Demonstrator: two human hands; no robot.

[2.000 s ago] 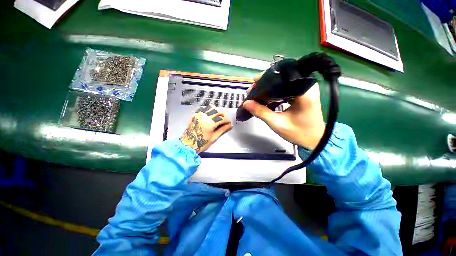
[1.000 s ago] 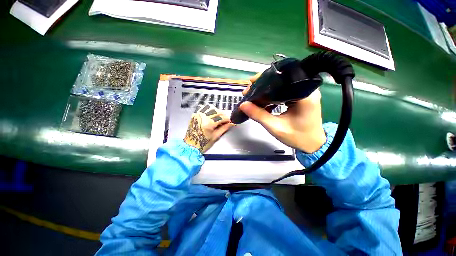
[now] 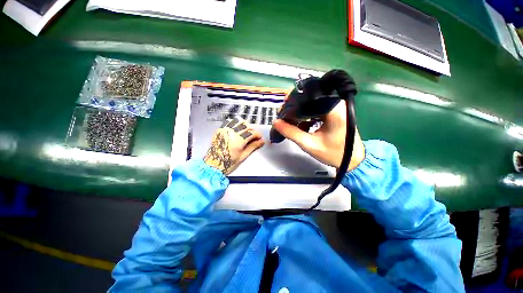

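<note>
The upside-down laptop point(image 3: 287, 163) lies on a white foam sheet point(image 3: 258, 197) in front of me, its vent slots along the far side. My right hand point(image 3: 332, 140) holds the black electric screwdriver point(image 3: 304, 103) tilted, its nose low over the middle of the cover. Whether the bit touches the cover cannot be told. My left hand point(image 3: 232, 146) rests on the cover just left of the nose, fingers bent and thumb and fingertips close together. Dark strips lie across its fingers. Whether a screw is between the fingertips is too small to tell.
A clear screw tray point(image 3: 110, 131) stands at the left, with a screw bag point(image 3: 123, 86) beyond it. Another laptop point(image 3: 404, 31) on an orange-edged carrier is at the far right. More white sheets point(image 3: 172, 11) show along the top edge. The black cable point(image 3: 347, 149) hangs past my right wrist.
The screwdriver's back end and cable have swung left and the nose has drawn slightly away from my left fingertips. My left hand has shifted slightly left. The far carriers have slid left.
</note>
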